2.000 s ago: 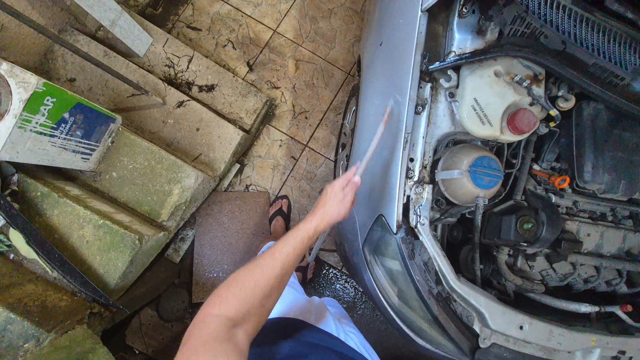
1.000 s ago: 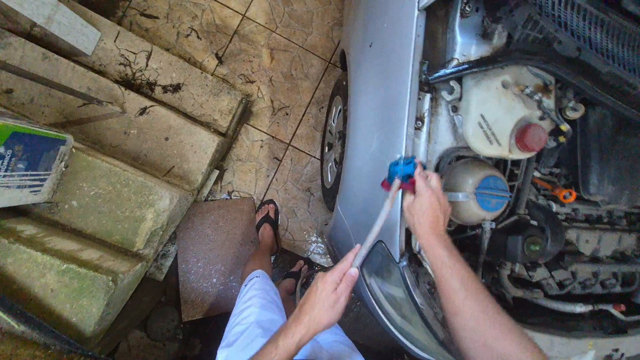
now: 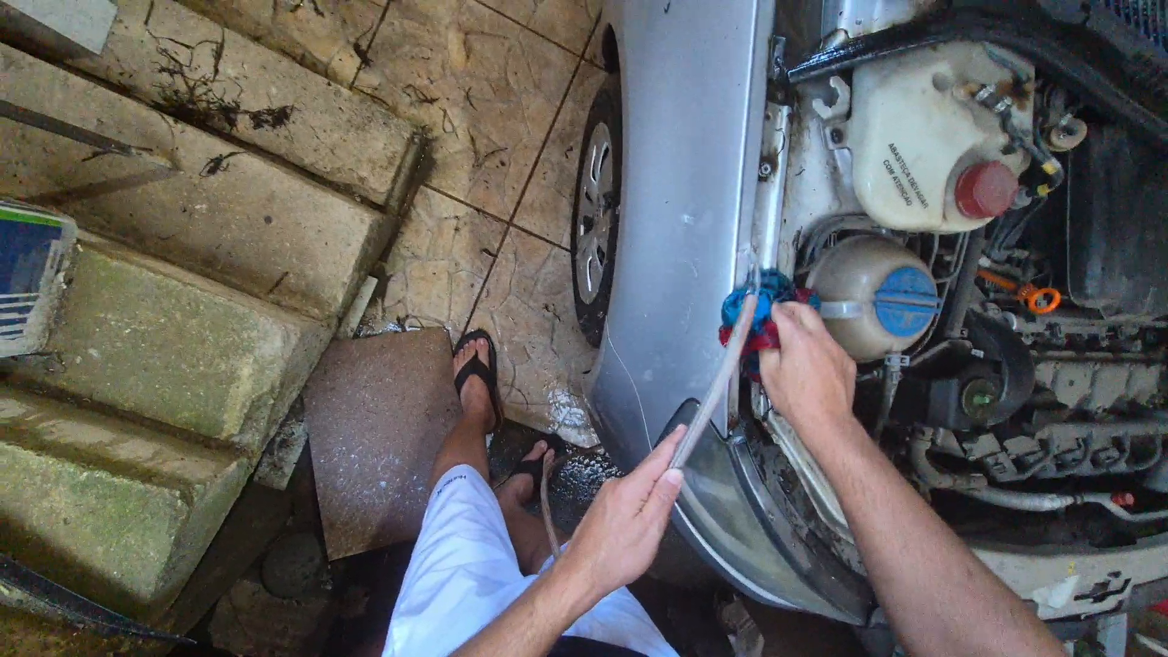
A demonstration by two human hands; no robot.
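Observation:
My left hand (image 3: 630, 520) is closed around a pale flexible hose (image 3: 716, 392), whose far end lies at the inner edge of the silver car fender (image 3: 675, 210). A blue and red cloth (image 3: 762, 324) is bunched in my right hand (image 3: 808, 360), against that fender edge just above the headlight (image 3: 748, 511). The hose end meets the cloth. Right of my right hand sits a round coolant reservoir (image 3: 862, 292) with a blue cap. Beyond it stands a white plastic reservoir (image 3: 922, 146) with a red cap.
The engine (image 3: 1068, 392) lies exposed at the right, with an orange dipstick handle (image 3: 1040, 297). Concrete steps (image 3: 201, 338) rise at the left, a printed container (image 3: 32, 278) on them. A brown slab (image 3: 383, 438) lies beside my feet, near the front wheel (image 3: 598, 210).
Two seconds ago one hand held up the hose over the fender, with no cloth in view. One second ago the cloth was in my right hand at the fender edge; it is now slightly lower against it.

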